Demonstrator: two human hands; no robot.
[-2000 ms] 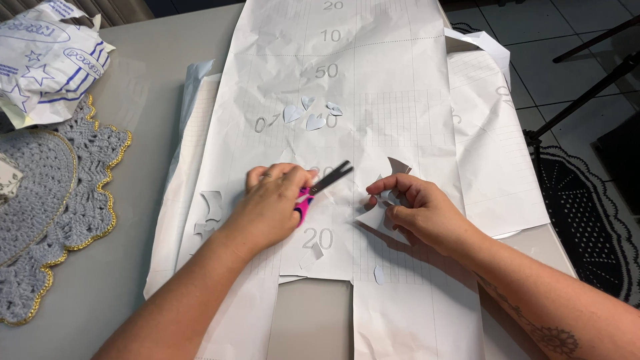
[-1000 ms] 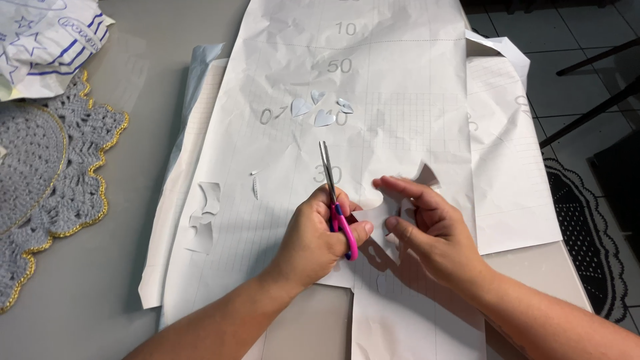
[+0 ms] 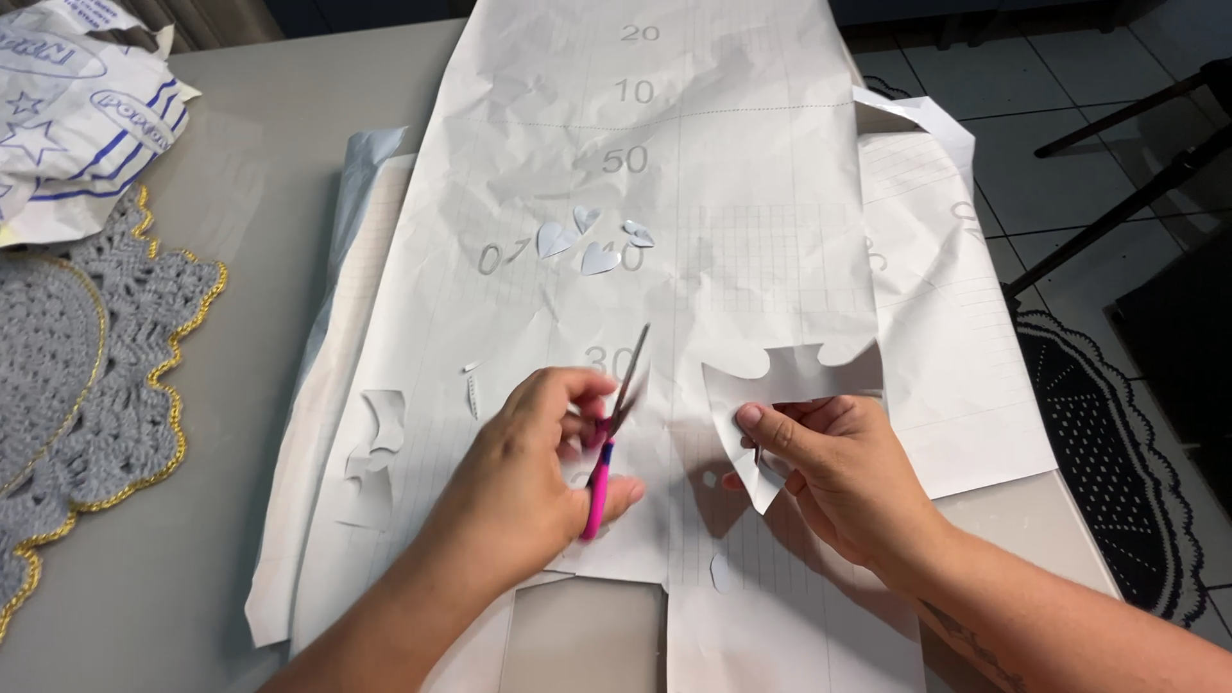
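Note:
My left hand (image 3: 539, 472) holds pink-handled scissors (image 3: 602, 472) by the loops, blades pointing up and away, nearly closed together. In my right hand (image 3: 828, 462) is a piece of white paper (image 3: 789, 371) with curved notches cut in its far edge, pinched between thumb and fingers. Several small paper hearts (image 3: 599, 258) lie on the large printed paper sheet (image 3: 760, 154) beyond my hands. Cut paper scraps (image 3: 371, 481) rest on the sheet left of my left hand. A small rounded paper piece (image 3: 720, 573) lies below my right hand.
A crumpled printed paper bag (image 3: 87, 135) and a grey crocheted mat with yellow edging (image 3: 135, 385) are on the left of the table (image 3: 231, 192). More paper sheets lie under the large one. A black and white rug (image 3: 1107, 481) and dark metal legs (image 3: 1136, 207) are on the tiled floor at right.
The scissors have tilted from pointing right two seconds ago to pointing mostly away. My hands were close together one second ago and are now farther apart, with the notched paper more fully in view.

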